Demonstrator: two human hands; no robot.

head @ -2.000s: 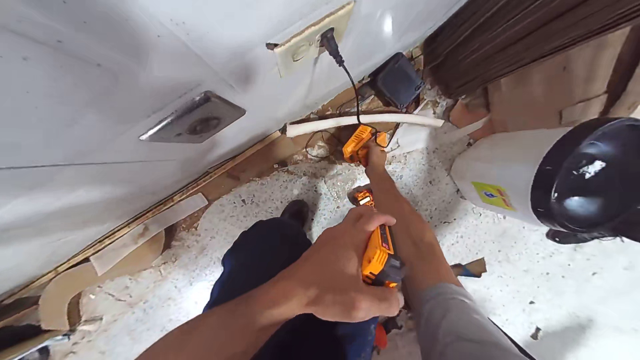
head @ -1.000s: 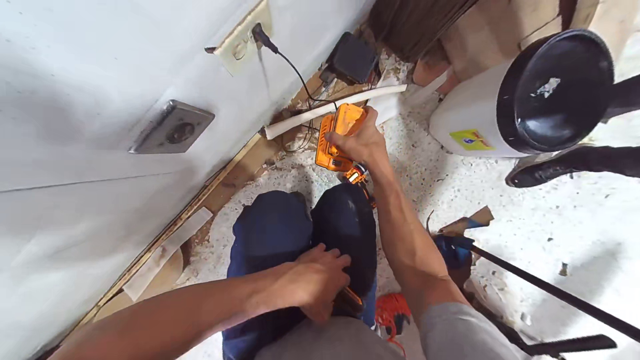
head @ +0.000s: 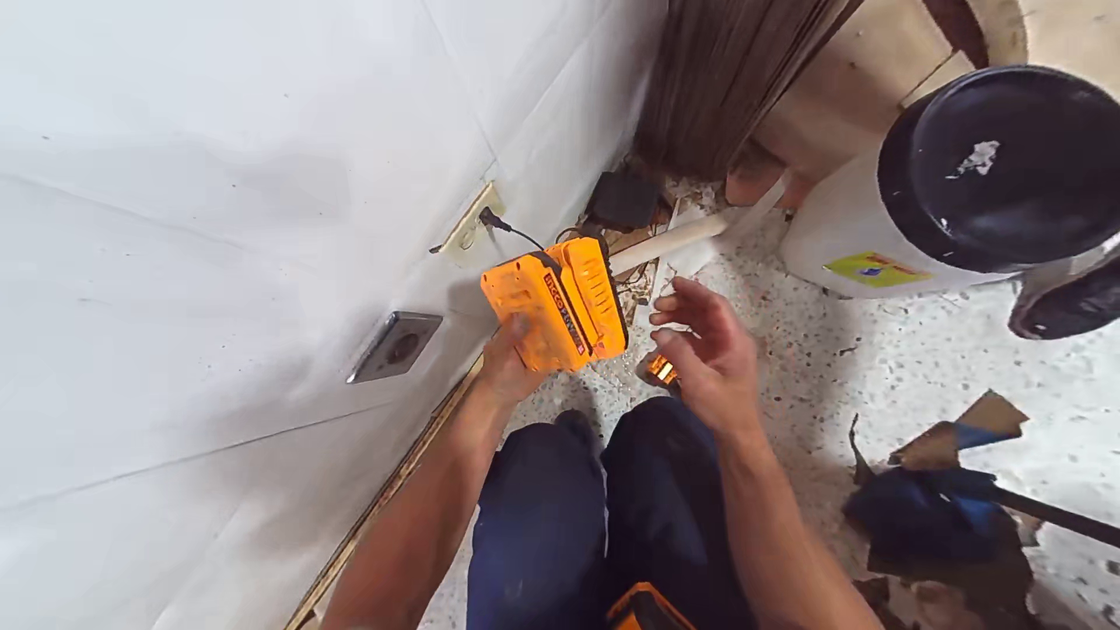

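My left hand holds an orange INGCO battery charger from below, with an orange battery pack seated against it. A black plug sits in the wall outlet, its cord running behind the charger. My right hand is raised just right of the pack, fingers apart and curled, holding nothing. Below its fingers, a small orange and black object lies near the floor, partly hidden. Another orange and black tool part shows at my lap, mostly out of view.
A white drum with a black lid stands at the right, a shoe beside it. A black box and pale tube lie by the wall. A metal wall plate is at left. Blue-black debris and cardboard lie at lower right.
My left hand has moved from my lap to the charger, which my right hand held one second ago. The right hand has let go, and the charger is now up off the floor.
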